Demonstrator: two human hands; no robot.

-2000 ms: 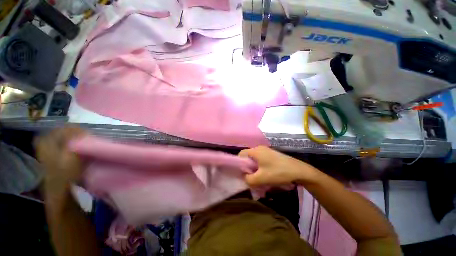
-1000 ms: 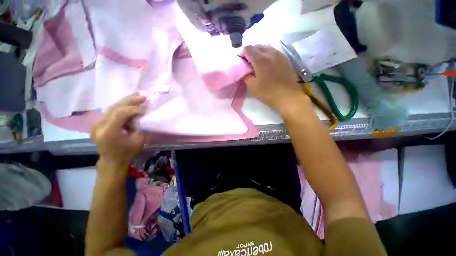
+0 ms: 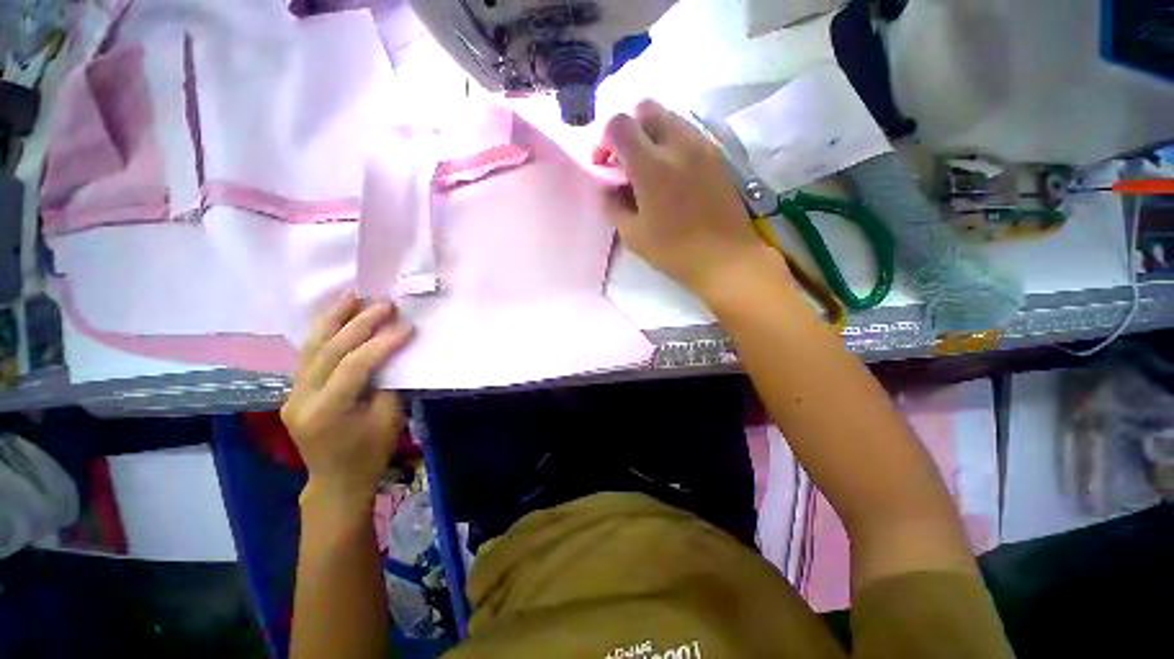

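Observation:
Light pink cut panels [image 3: 528, 277] lie spread on the white machine table, left of and below the sewing machine head [image 3: 573, 64]. My left hand [image 3: 348, 380] rests with its fingers on the panel's near edge, beside a narrow pale strip with a short folded end. My right hand [image 3: 670, 193] is at the panel's right side, just right of the needle area, with thumb and fingertips together at a small bit of pink. Whether it grips the cloth is hard to tell. Bright lamp glare hides the needle.
Scissors [image 3: 830, 245] with green and yellow handles lie right of my right hand, near a white paper piece [image 3: 809, 133] and a fuzzy grey-green tuft [image 3: 972, 290]. An orange-handled tool [image 3: 1143, 187] is at far right. A ruler strip [image 3: 888, 337] runs along the table edge. Pink pieces [image 3: 837, 515] lie below.
The pink cloth, first held stretched over my lap, now lies flat on the table. In the last second its near part was smoothed out and my left hand shifted slightly right and down.

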